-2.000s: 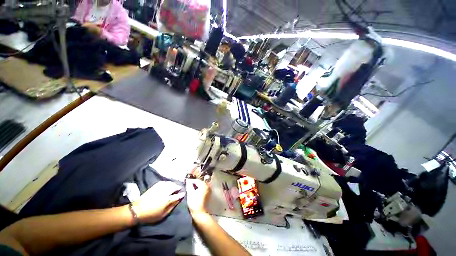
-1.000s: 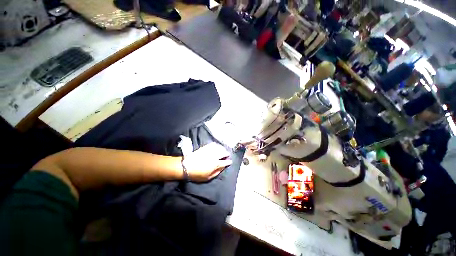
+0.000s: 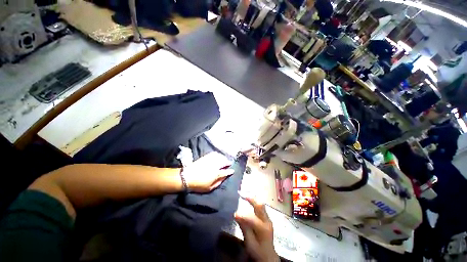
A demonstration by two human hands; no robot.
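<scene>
A dark navy garment piece (image 3: 158, 128) lies on the white machine table, its right edge running up to the needle area of the cream-white JUKI sewing machine (image 3: 338, 164). My left hand (image 3: 205, 171) lies flat on the cloth just left of the needle, a small whitish patch (image 3: 185, 153) beside it. My right hand (image 3: 255, 222) is at the cloth's right edge, nearer to me, fingers bent; whether it pinches the cloth is unclear. The presser foot (image 3: 251, 152) is at the cloth's far right corner.
A phone with a red-orange screen (image 3: 305, 197) and pinkish-red snips (image 3: 278, 185) lie on the machine bed. A dark grey board (image 3: 220, 64) is beyond the white table (image 3: 148, 77). A second machine's table (image 3: 30, 112) is at the left. Thread cones and dark cloth are behind.
My right hand was at the needle, went out of view, and is now back lower at the cloth's edge. My left hand stays on the cloth. The view has tilted down.
</scene>
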